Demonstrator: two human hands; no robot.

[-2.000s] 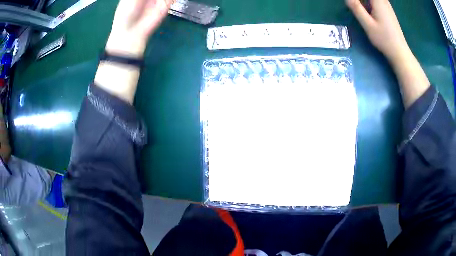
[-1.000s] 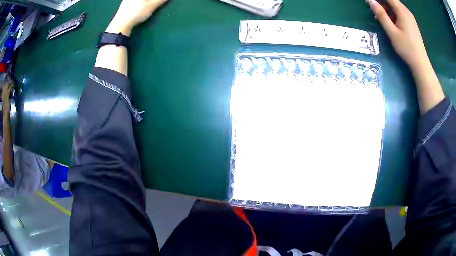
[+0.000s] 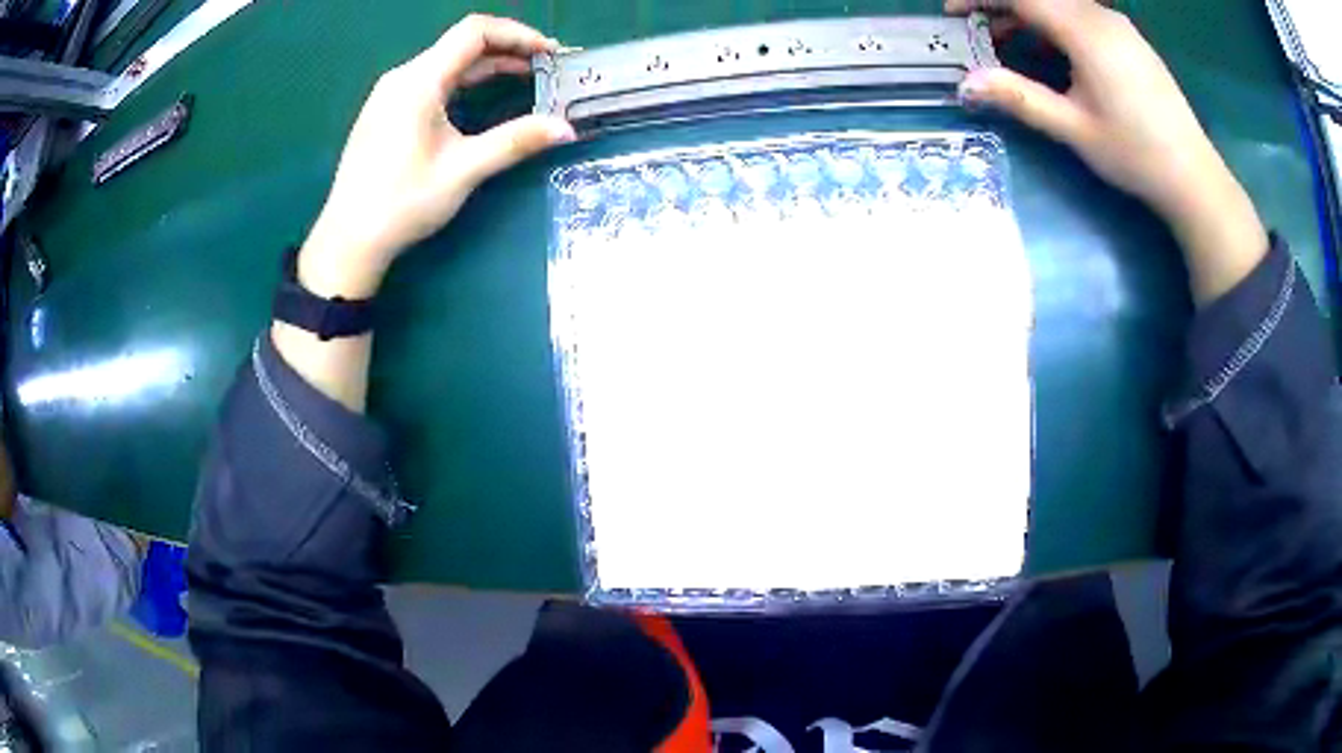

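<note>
A long grey bar (image 3: pixel 765 68) with a row of small marks lies across the top middle, just above the tray. My left hand (image 3: pixel 427 140) grips its left end between thumb and fingers. My right hand (image 3: pixel 1111 96) grips its right end the same way. The pale strip seen earlier does not show apart from the bar; it may be hidden under it. A clear blister tray (image 3: pixel 780 180) lies below the bar, with its upper pockets showing. A bright white sheet (image 3: pixel 802 397) covers most of the tray.
The green bench (image 3: pixel 471 338) carries the tray. Another short-looking bar (image 3: pixel 141 140) lies at the far left. A small dark item (image 3: pixel 36 262) lies below it at the left edge. A person's pale sleeve (image 3: pixel 66 566) shows at lower left. White papers (image 3: pixel 1314 44) are at upper right.
Both hands have come in to the bar's two ends. The grey bar is now fully in view above the tray, where the pale strip lay. The view has shifted.
</note>
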